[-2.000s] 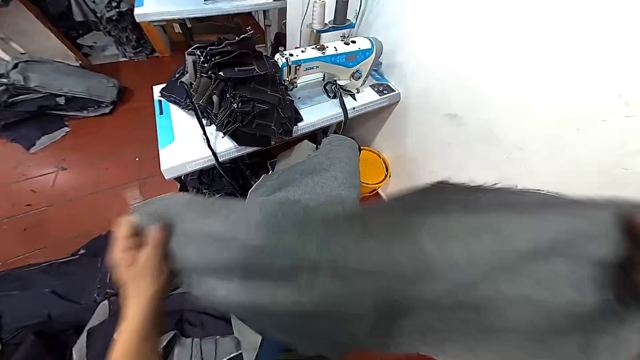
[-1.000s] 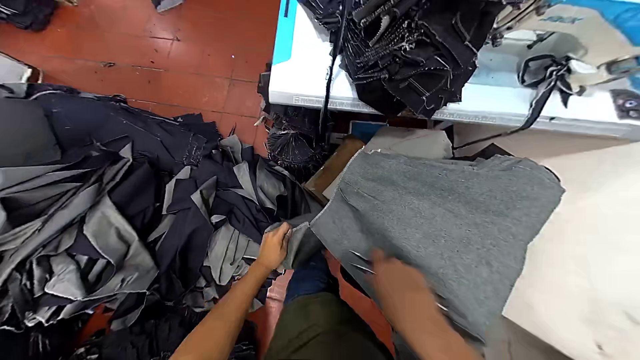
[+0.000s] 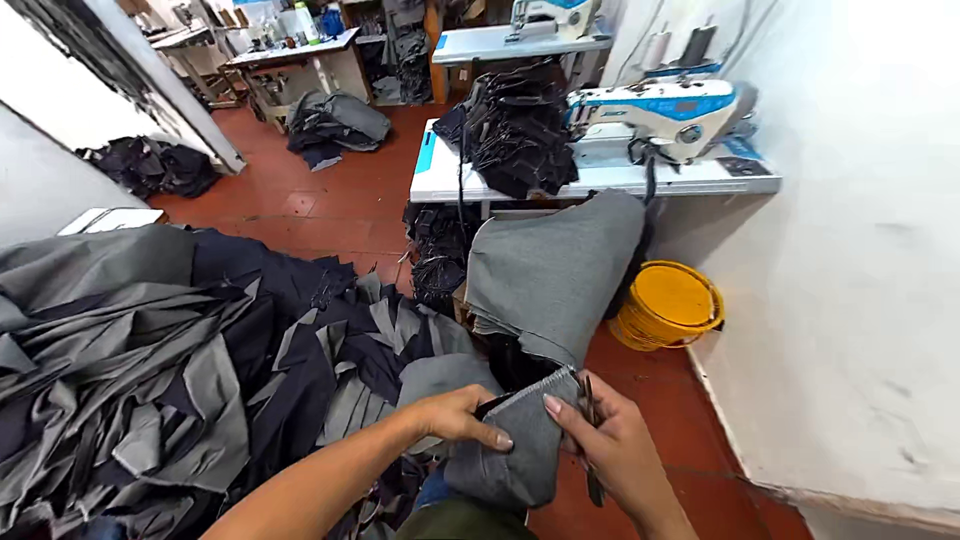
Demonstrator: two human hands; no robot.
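Observation:
A grey denim piece (image 3: 517,457) with a stitched, slightly frayed edge is gripped between my two hands over my lap. My left hand (image 3: 461,420) pinches its left side, thumb on top. On its right edge, my right hand (image 3: 600,435) closes thumb and fingers, also holding a dark metal tool (image 3: 592,480), perhaps thread snips, against the palm. Just beyond my hands, a stack of grey denim panels (image 3: 555,270) hangs beside the sewing table. Whether the held piece joins that stack cannot be told.
A large heap of dark and grey denim (image 3: 225,360) lies at the left. Ahead, a white sewing table (image 3: 690,180) bears a sewing machine (image 3: 660,112) and a pile of dark cut pieces (image 3: 517,127). A yellow bucket (image 3: 667,304) stands on the red floor by the right wall.
The wide grey cloth spread out two seconds ago is no longer held up. My hands have come together on a stitched edge. The view has tilted up since one second ago.

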